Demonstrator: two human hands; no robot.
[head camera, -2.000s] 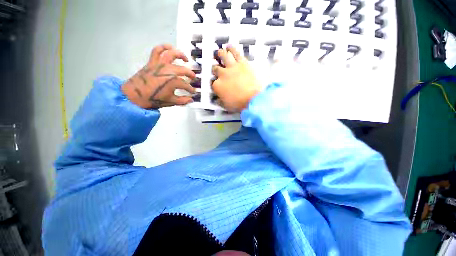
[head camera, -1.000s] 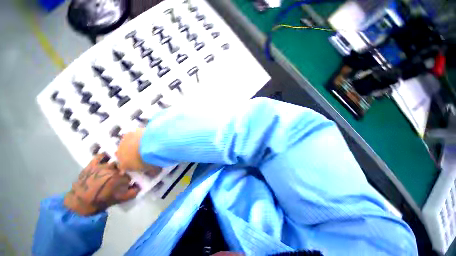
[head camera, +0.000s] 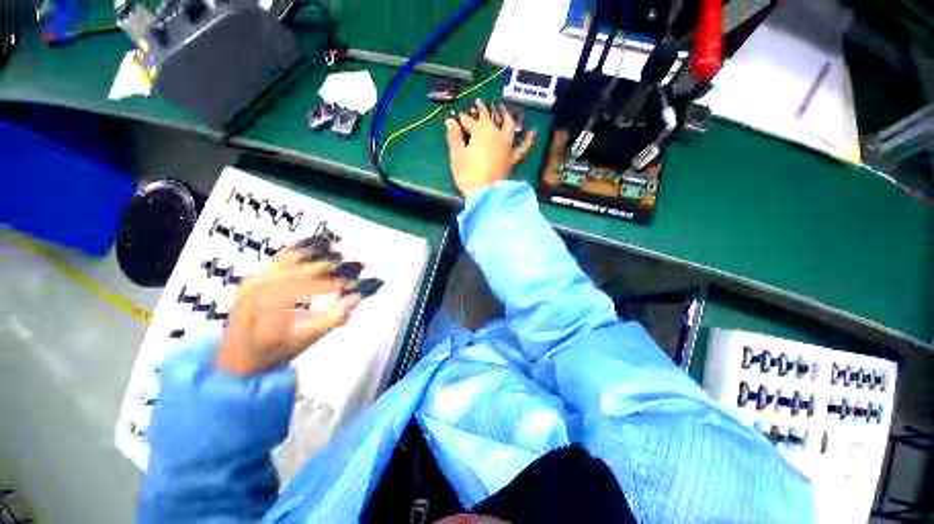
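My left hand (head camera: 282, 307) is above the left white foam tray (head camera: 394, 256), with several dark parts (head camera: 353, 274) at its fingertips. Rows of dark narrow parts (head camera: 241, 241) lie in that tray. My right hand (head camera: 483, 151) is over the green bench, left of the black fixture (head camera: 604, 133). Its fingers are spread around small dark modules (head camera: 514, 113); whether it grips one is unclear. Another module (head camera: 443, 90) lies beside it. The fixture's brown-gold nest (head camera: 604, 186) shows, with two silvery clamp tips above it and a red handle (head camera: 708, 41).
A white-blue counter (head camera: 533, 86) stands behind my right hand. A blue hose (head camera: 387, 113) and yellow-green wire cross the bench edge. Two modules (head camera: 333, 120) lie near white paper. A grey dispenser (head camera: 225, 61) is back left. Another foam tray (head camera: 850, 461) holds parts at right.
The view has swung toward the bench. My right hand has left the tray and reached forward to the modules. My left hand has come up over the tray with dark parts at its fingertips.
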